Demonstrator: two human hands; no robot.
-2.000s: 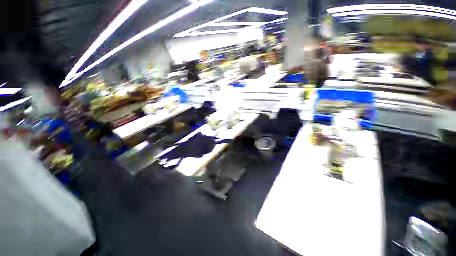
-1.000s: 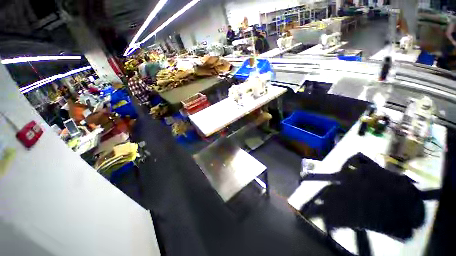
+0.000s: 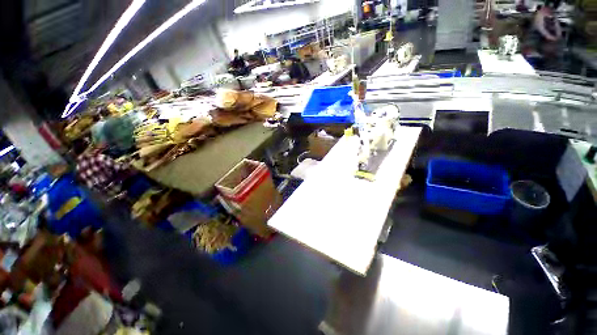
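Neither of my hands is in view. Nearest in front of me at the bottom is a shiny metal-topped bench (image 3: 438, 301), cut off by the lower edge. Beyond it stands a white sewing table (image 3: 327, 212) with a white sewing machine (image 3: 378, 139) at its far end. A thread cone shows beside the machine head.
A blue bin (image 3: 466, 186) and a grey round bin (image 3: 529, 195) stand on the dark floor at right. A red-and-tan box (image 3: 249, 190) stands left of the table. Brown and yellow panels (image 3: 196, 131) lie on a large table. Piled pieces fill the lower left. People are farther back.
The view has moved forward along the aisle. The white wall and the table with the black item have left the picture. The sewing table and red-and-tan box appear larger.
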